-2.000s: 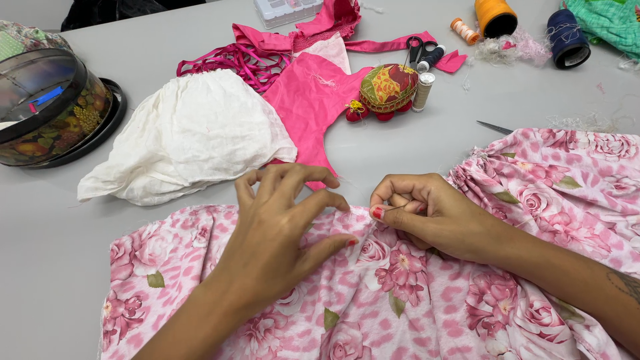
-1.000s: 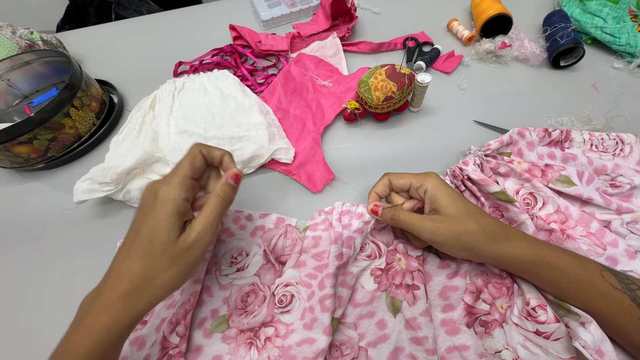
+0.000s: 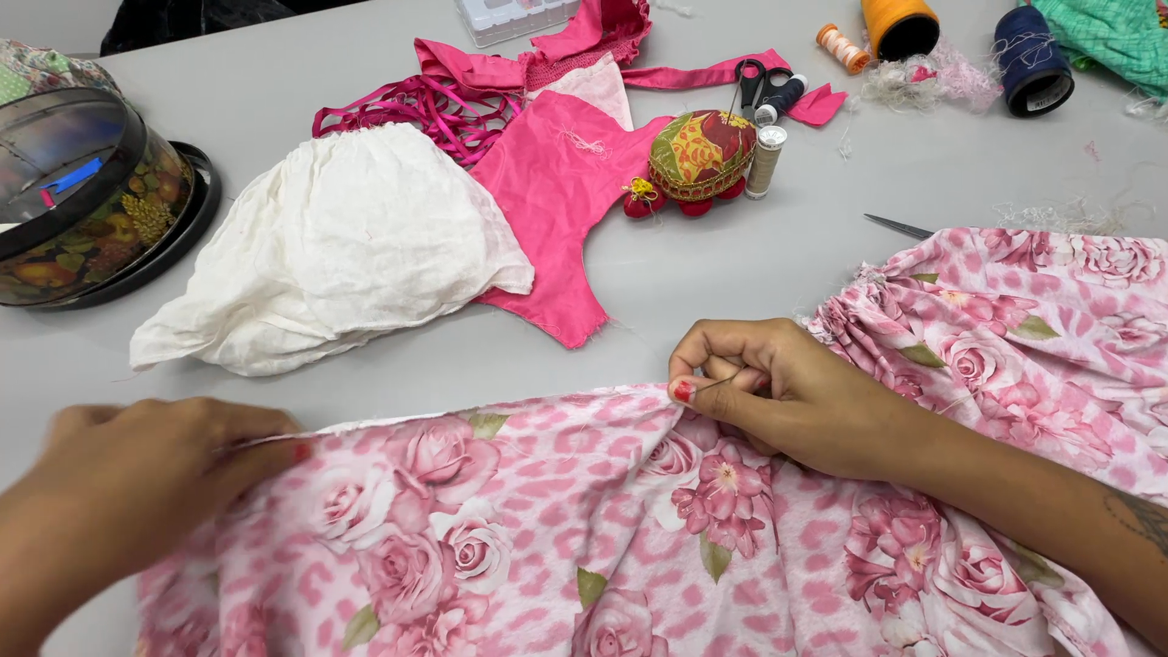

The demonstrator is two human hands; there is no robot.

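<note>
Pink floral fabric (image 3: pixel 547 511) lies across the near part of the table, its top edge stretched between my hands. My left hand (image 3: pixel 173 465), slightly blurred, pinches that edge at the left between thumb and fingers. Near the middle, my right hand (image 3: pixel 766 392) grips the same edge, with a thin needle (image 3: pixel 716 383) between its thumb and fingers. To the right of my right hand the fabric's top is bunched into gathers (image 3: pixel 867 301). Beyond the hands lie a gathered white cloth piece (image 3: pixel 347 246) and a bright pink cloth piece (image 3: pixel 566 201).
A turtle-shaped pincushion (image 3: pixel 701 155), a beige thread spool (image 3: pixel 765 162) and black-handled scissors (image 3: pixel 762 82) stand beyond my right hand. A pointed metal tool (image 3: pixel 899 225) pokes out by the fabric. A round container (image 3: pixel 100 219) is at left; orange (image 3: pixel 899 27) and navy (image 3: pixel 1031 64) cones are at back right.
My left hand has moved left and down and now holds the fabric edge, which is pulled straighter. One second ago it was raised, off the edge. My right hand has stayed at its place.
</note>
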